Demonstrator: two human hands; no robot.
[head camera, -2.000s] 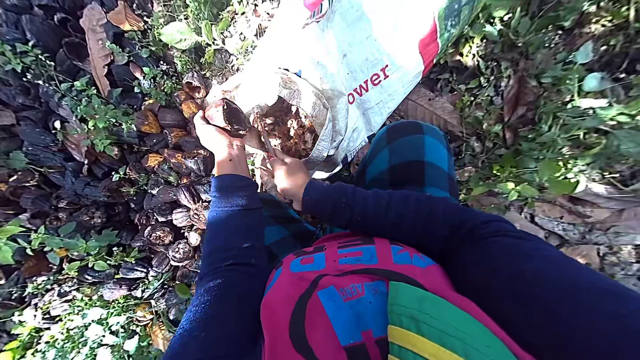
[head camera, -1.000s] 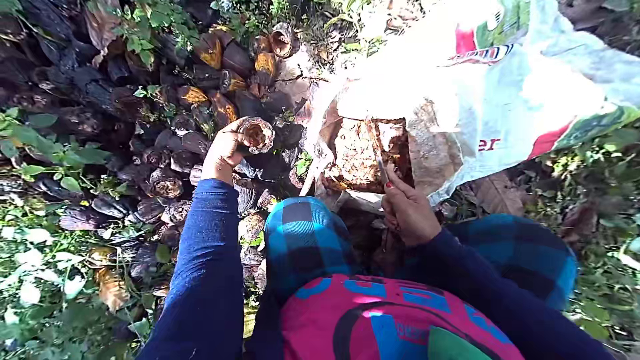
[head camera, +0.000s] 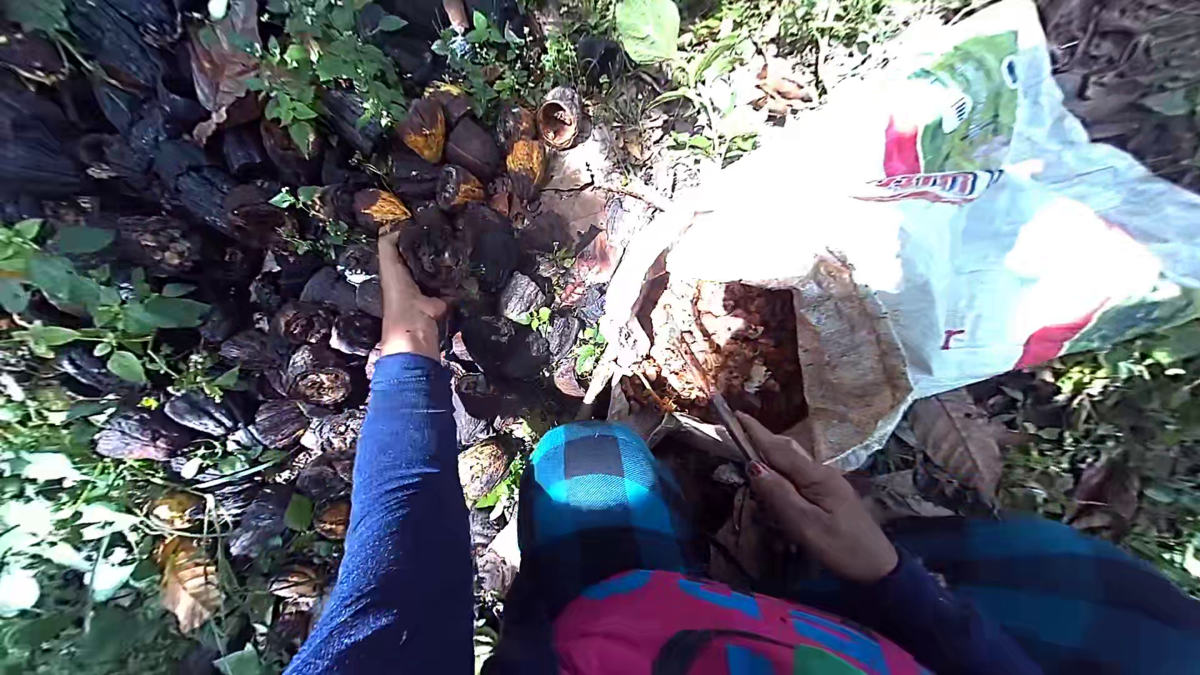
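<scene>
My left hand (head camera: 409, 305) reaches into the heap of dark cacao pod husks (head camera: 319, 375); its fingers are hidden, and a dark husk (head camera: 433, 246) lies at them. Whether it grips anything cannot be seen. In my right hand (head camera: 816, 497) is a thin, stick-like tool, perhaps a knife (head camera: 736, 427), which points up and left over the mouth of a white woven plastic sack (head camera: 853, 352). Wet-looking brown and pale pulpy material (head camera: 741, 347) shows inside the sack.
Yellow-brown pods (head camera: 424, 131) and an open, hollow husk (head camera: 560, 118) lie beyond my left hand. Green weeds (head camera: 112, 300) grow on the left. Dry leaves (head camera: 961, 441) lie by the sack's lower edge. My knee in checked cloth (head camera: 591, 469) is between the heap and the sack.
My left hand held an open husk near the sack, then over the heap; now it is down among the husks, farther forward. My right hand has moved away from the left and keeps the tool.
</scene>
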